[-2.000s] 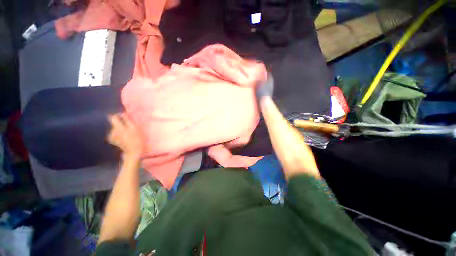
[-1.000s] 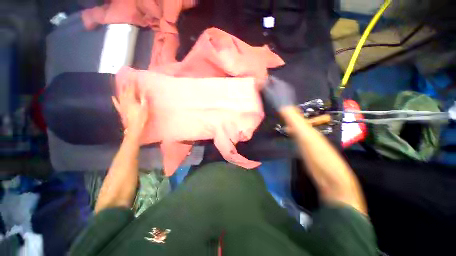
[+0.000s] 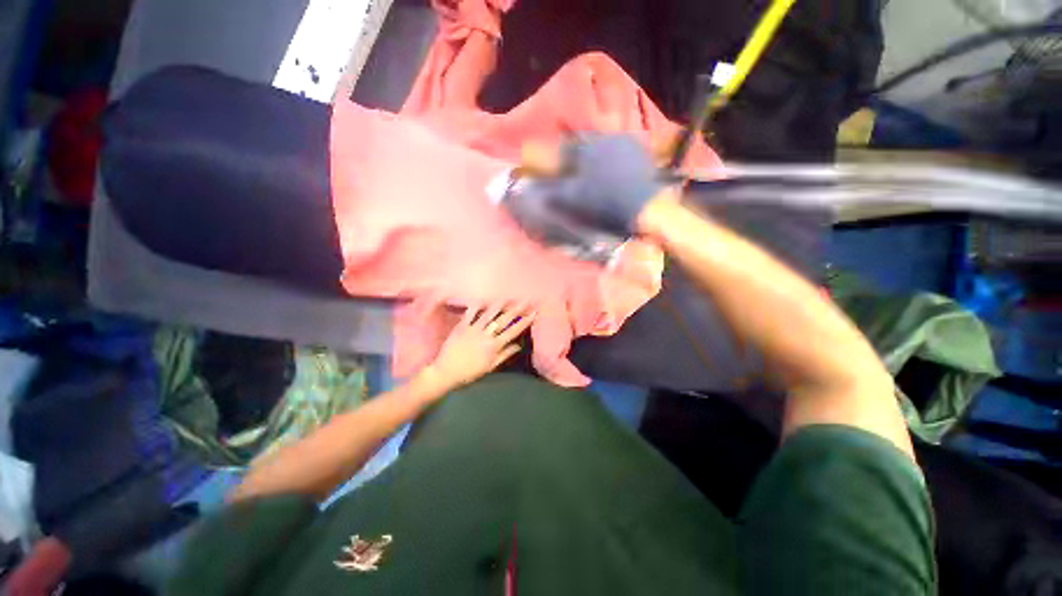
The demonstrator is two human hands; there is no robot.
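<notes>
The coral-pink garment (image 3: pixel 408 221) lies spread over the dark navy padded form (image 3: pixel 221 175), whose rounded left end is bare. My right hand (image 3: pixel 600 186), in a grey glove, is closed on the steam iron (image 3: pixel 559 227), which is on the garment's right half; both are blurred, and the glove hides the handle. My bare left hand (image 3: pixel 475 347) lies with fingers spread on the garment's near edge, below the iron. Loose coral ends hang beside it at the near side.
A white bar (image 3: pixel 332 47) and bunched coral cloth (image 3: pixel 448 58) lie beyond the form. Blurred hoses (image 3: pixel 885 186) run right from the iron. A yellow strap (image 3: pixel 757 49) hangs behind it. Green cloth (image 3: pixel 926 349) is at the right, and more (image 3: pixel 291 408) lies below the grey table surface (image 3: pixel 151 279).
My gloved right hand has taken the iron from the right and brought it onto the garment. My left hand has moved from the garment's left end to its near edge. The view has shifted and tilted.
</notes>
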